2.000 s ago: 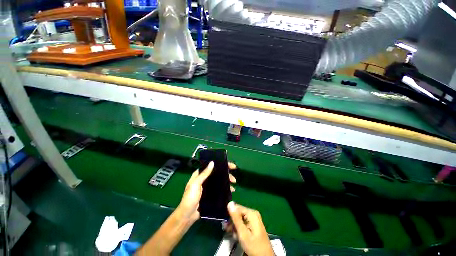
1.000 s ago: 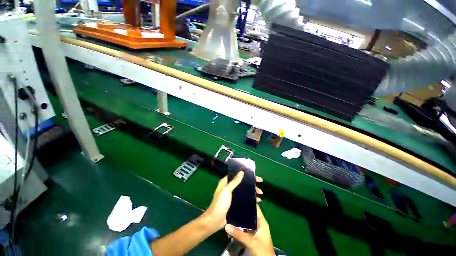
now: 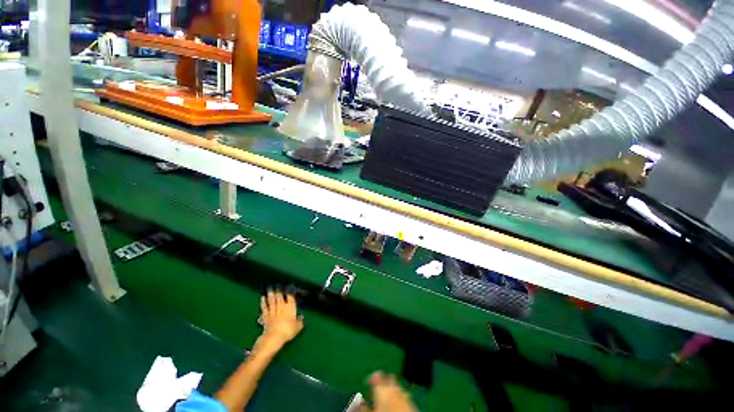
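My left hand (image 3: 279, 319) reaches over the green belt, back up, fingers extended. A sliver of something pale shows at its edge; what lies under the palm is hidden. My right hand (image 3: 389, 394) is blurred and cut off by the bottom edge, beside the tip of a silver piece (image 3: 354, 402). A dark flat phone-shaped piece (image 3: 418, 367) lies on the belt ahead of my right hand. A small open silver frame (image 3: 340, 282) lies on the belt beyond my left hand.
A slotted plate (image 3: 138, 248) and another open frame (image 3: 235, 247) lie left. A white crumpled piece (image 3: 165, 386) is at lower left. A ribbed tray (image 3: 487, 288) lies beyond. A white-edged shelf (image 3: 322, 197) crosses above. Another person's hand (image 3: 686, 350) shows far right.
The dark phone-shaped unit has left my hands. My hands have separated, the left moving forward over the belt, the right down to the bottom edge. The slotted plate near the open frame is no longer visible.
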